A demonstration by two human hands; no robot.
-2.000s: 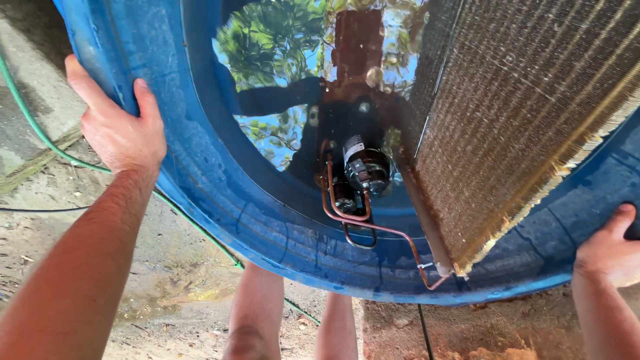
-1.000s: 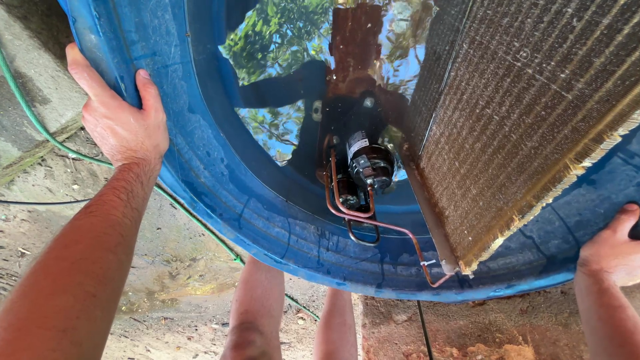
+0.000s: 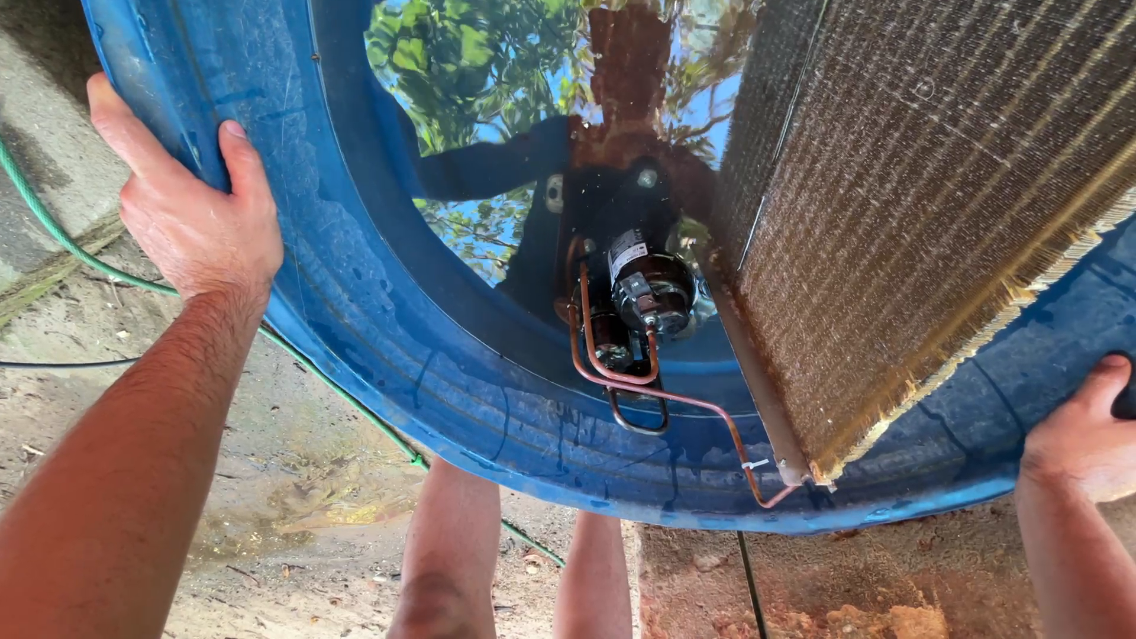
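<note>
A large blue plastic tub holds water that mirrors leaves and sky. My left hand grips its rim at the left, thumb on the inner side. At the right edge my right hand is by the rim, its fingers partly cut off, with a dark object at the fingertips that I cannot identify. A finned heat exchanger coil leans in the tub, its lower corner near the front rim. Left of it, a black cylindrical compressor-like unit sits partly in the water, with bent copper tubing running toward the coil's corner.
A green rope or hose runs along the ground at the left and passes below the tub. Thin dark cables lie on the wet concrete and dirt floor. My bare legs stand close to the tub's front rim.
</note>
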